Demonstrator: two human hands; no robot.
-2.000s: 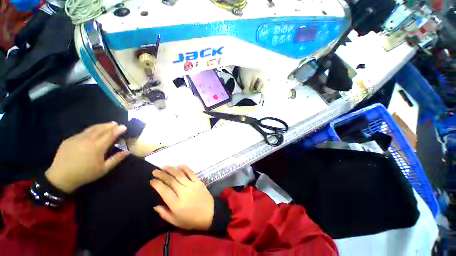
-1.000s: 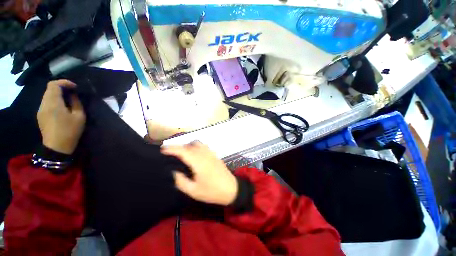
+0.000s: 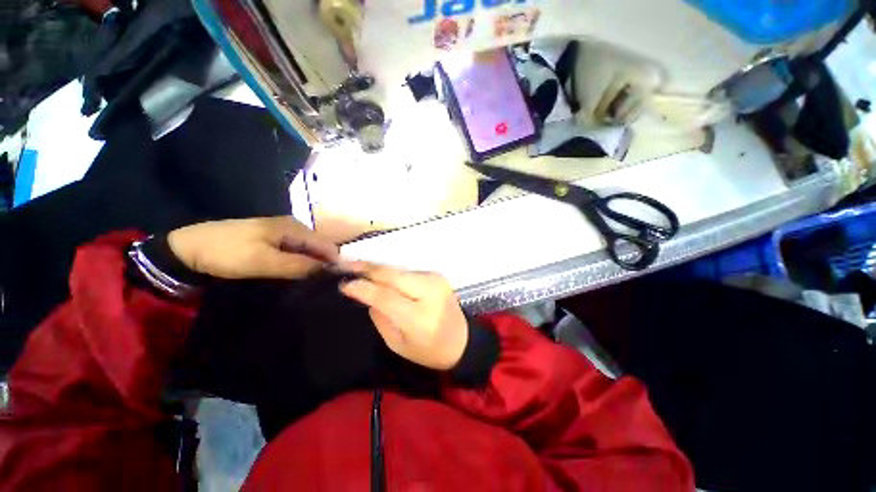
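A black cloth panel (image 3: 298,332) hangs from my two hands over my lap, left of the table's front edge. My left hand (image 3: 252,248) pinches its upper edge, fingers curled. My right hand (image 3: 411,309) is close beside it, thumb and fingers closed on the same edge; it is slightly blurred. Both hands are in front of the sewing machine's presser foot (image 3: 370,130), which nothing black lies under. The black-handled scissors (image 3: 576,197) lie on the table to the right of the needle area.
A phone (image 3: 492,104) and fabric scraps (image 3: 581,144) lie under the machine arm. More black cloth (image 3: 182,183) covers the left side. A blue basket (image 3: 826,240) and a large black piece (image 3: 759,375) are at right. A ruler strip (image 3: 557,286) runs along the table edge.
The view has moved closer to the machine bed. My left hand has come right, towards my right hand, and the cloth's edge is now gathered between them. The scissors still lie on the table.
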